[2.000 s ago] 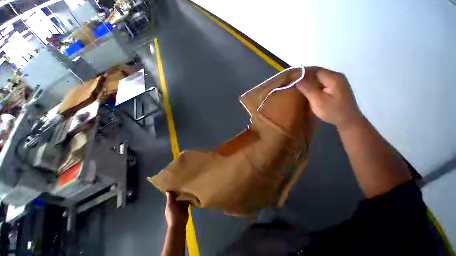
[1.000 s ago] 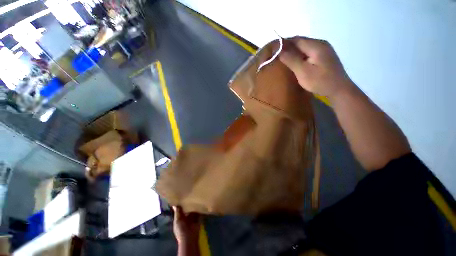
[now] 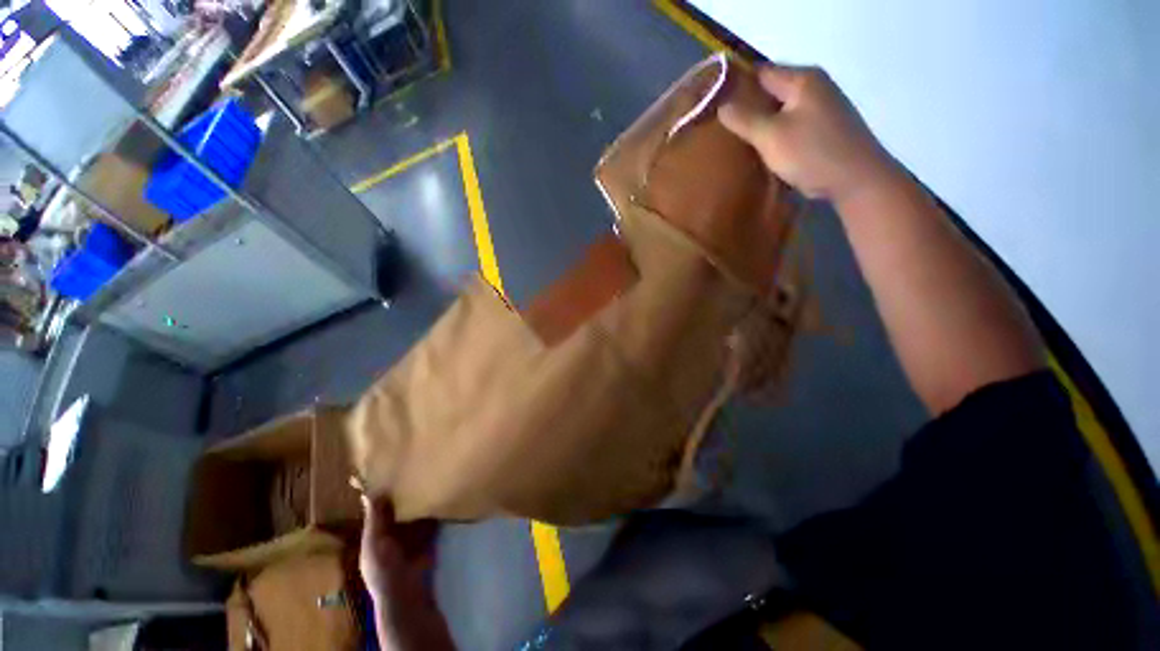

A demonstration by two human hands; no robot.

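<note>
A large tan-brown bag body panel (image 3: pixel 509 420) hangs between my hands over the grey floor. A small reddish-brown patch (image 3: pixel 583 293) shows at its upper edge, darker than the panel. My right hand (image 3: pixel 814 134) grips the panel's upper right corner, beside a thin white curved edge or cord (image 3: pixel 700 108). My left hand (image 3: pixel 397 553) holds the lower left corner from below; its fingers are partly hidden by the panel. The panel's lower right edge is blurred.
An open cardboard box (image 3: pixel 261 496) stands at the lower left, with another brown box or bundle below it. A grey rack (image 3: pixel 204 286) with blue crates (image 3: pixel 204 159) stands at the left. Yellow lines (image 3: pixel 478 216) mark the floor. A white wall or surface fills the upper right.
The surroundings have shifted; the tables at left have left the picture, and the rack and open box show nearer. The panel hangs more spread, with my left hand farther left. Both hands keep hold.
</note>
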